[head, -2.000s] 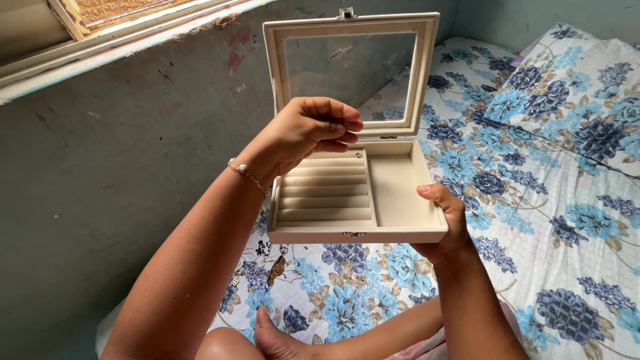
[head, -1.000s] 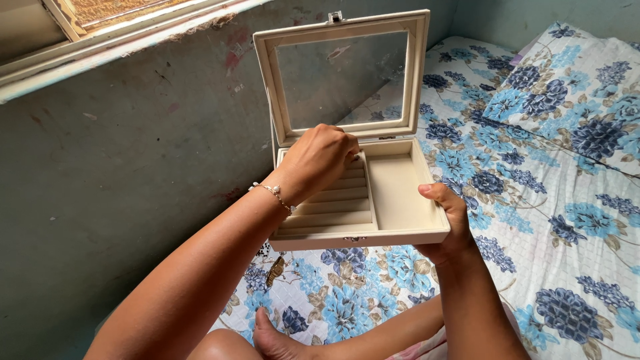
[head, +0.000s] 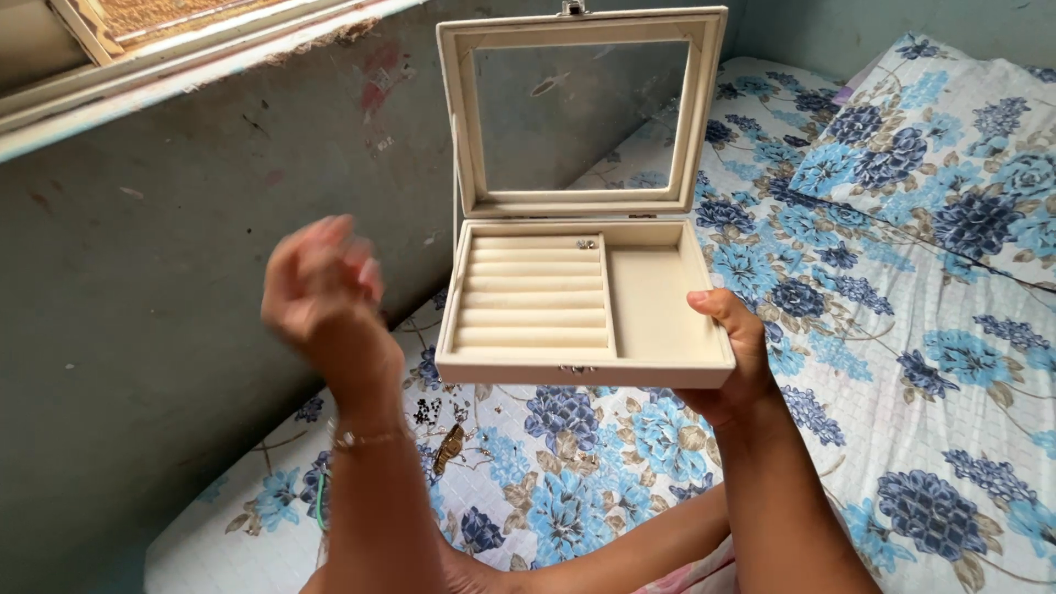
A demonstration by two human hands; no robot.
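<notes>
My right hand (head: 726, 351) grips the right front corner of a cream jewelry box (head: 577, 373), thumb on the rim and fingers beneath. Its lid, with a clear window (head: 582, 120), stands raised. Padded ring rolls (head: 532, 295) fill the left compartment, and a small pair of shiny studs (head: 585, 244) sits at the top right of the rolls. Beside them the right compartment (head: 656, 305) shows its bare floor. Blurred by motion, my left hand (head: 326, 289) is off the box to its left, fingers curled; whether it holds anything cannot be told. A bracelet (head: 367, 439) circles that wrist.
Small dark pieces of jewelry (head: 427, 411) and a gold-toned item (head: 448, 450) lie on the floral bedsheet (head: 569, 511) below the box. A green band (head: 321, 499) shows beside my left forearm. A worn wall (head: 165, 289) and window ledge (head: 165, 82) stand at the left.
My left hand was over the ring rolls and has moved away to the left. Two small studs now show at the top right of the rolls, where one showed earlier. My right hand still holds the box.
</notes>
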